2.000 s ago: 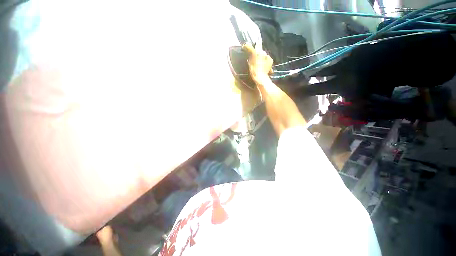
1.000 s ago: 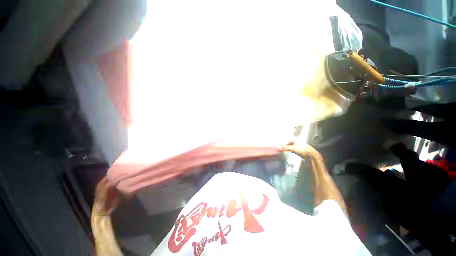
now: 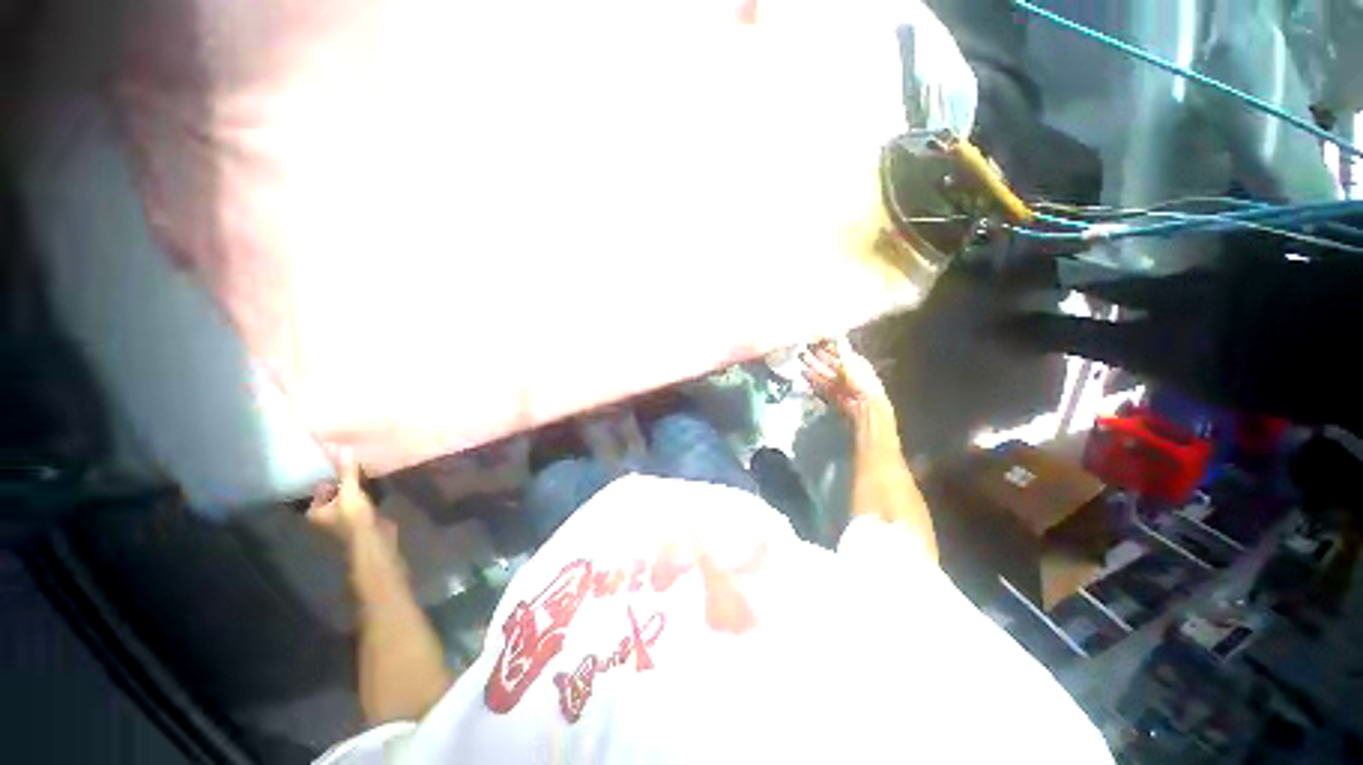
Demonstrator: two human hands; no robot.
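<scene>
The pink cloth (image 3: 239, 194) lies spread over the ironing table (image 3: 127, 321), its middle washed out by glare. Its near edge runs along the table's front edge. My left hand (image 3: 347, 501) is at the cloth's near left corner and grips it. My right hand (image 3: 840, 374) is at the front edge towards the right, fingers apart, with no cloth seen in it. The steam iron (image 3: 934, 194), with a yellowish handle, rests at the table's right end on the yellowish patch.
Blue hoses (image 3: 1166, 224) run right from the iron. Another blue line (image 3: 1158, 60) crosses above. A cardboard box (image 3: 1039, 508) and a red container (image 3: 1148, 456) are at the lower right. Dark shapes stand beyond the iron.
The right hand let go of the iron, held the cloth's near edge, and now has its fingers apart. The lifted pink edge has come down flat along the table front.
</scene>
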